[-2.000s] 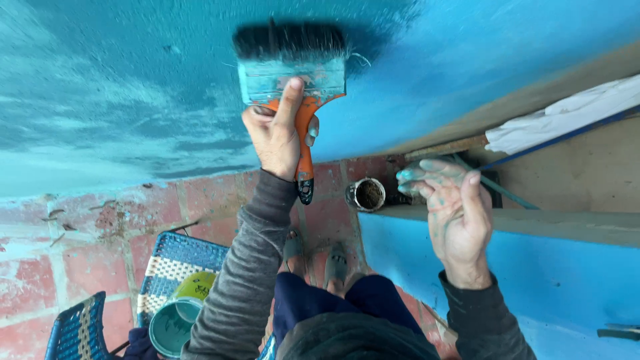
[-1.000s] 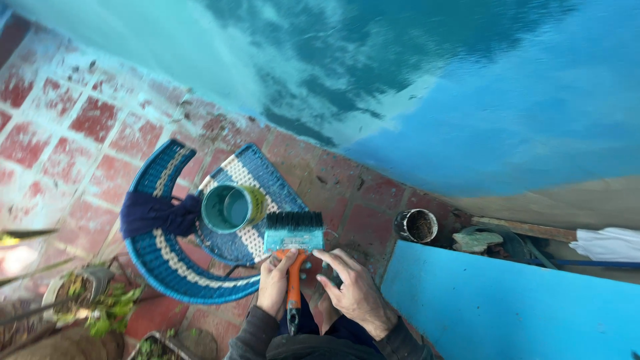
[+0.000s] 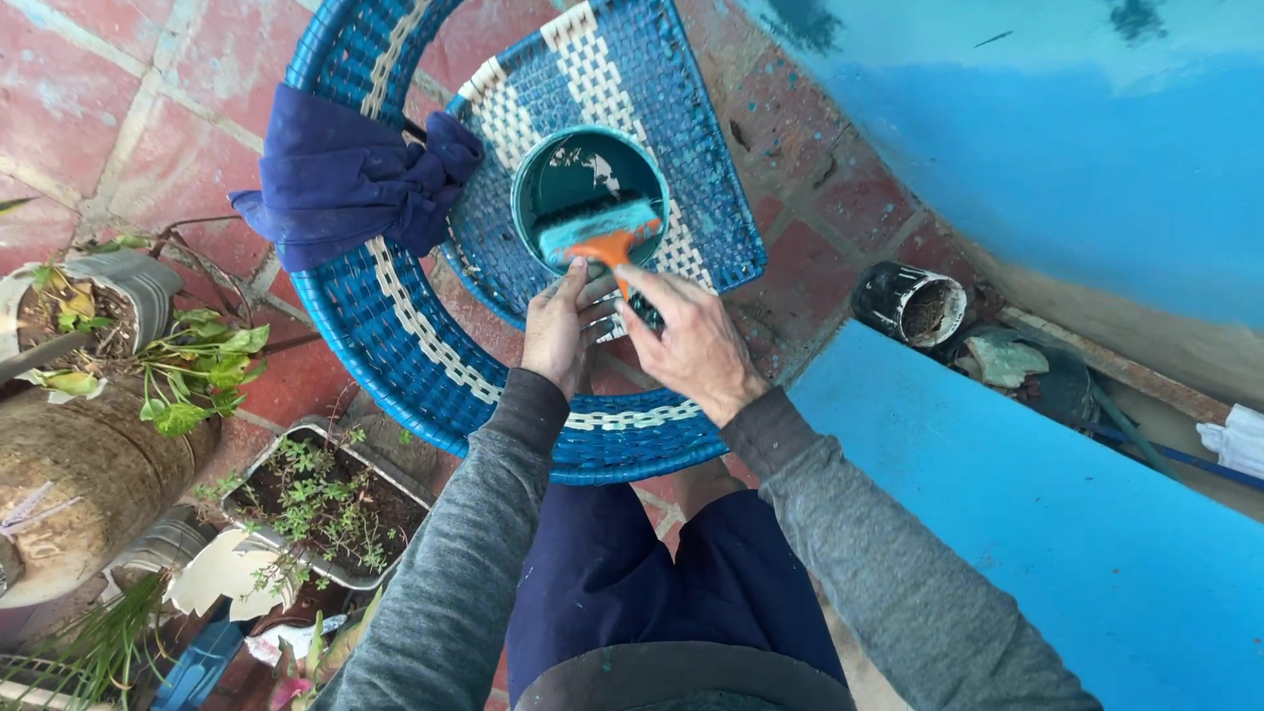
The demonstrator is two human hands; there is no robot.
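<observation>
A wide paintbrush with an orange handle (image 3: 612, 247) is tilted at the mouth of a round bucket of dark teal paint (image 3: 563, 168); its bristles are inside the rim, and whether they touch the paint is hard to tell. My right hand (image 3: 696, 341) grips the handle, its dark end showing between the fingers. Against the handle's near side lies my left hand (image 3: 560, 326), fingers extended; its grip is unclear. Under the bucket is the blue and white woven seat (image 3: 691, 128) of a chair, whose curved woven backrest (image 3: 395, 365) carries a knotted purple cloth (image 3: 355, 178).
Potted plants (image 3: 316, 504) and a large clay-coloured vessel (image 3: 89, 474) stand at left on red tiles. At right are a blue panel (image 3: 1027, 513), a paint-stained can (image 3: 908, 304), a rubble piece (image 3: 1007, 357), a wooden strip (image 3: 1116, 365) and the painted wall (image 3: 1066, 168).
The brush has gone from the wall, held in my left hand, to the bucket. My right hand, apart from it at first, has closed on the handle. The view has swung toward the chair.
</observation>
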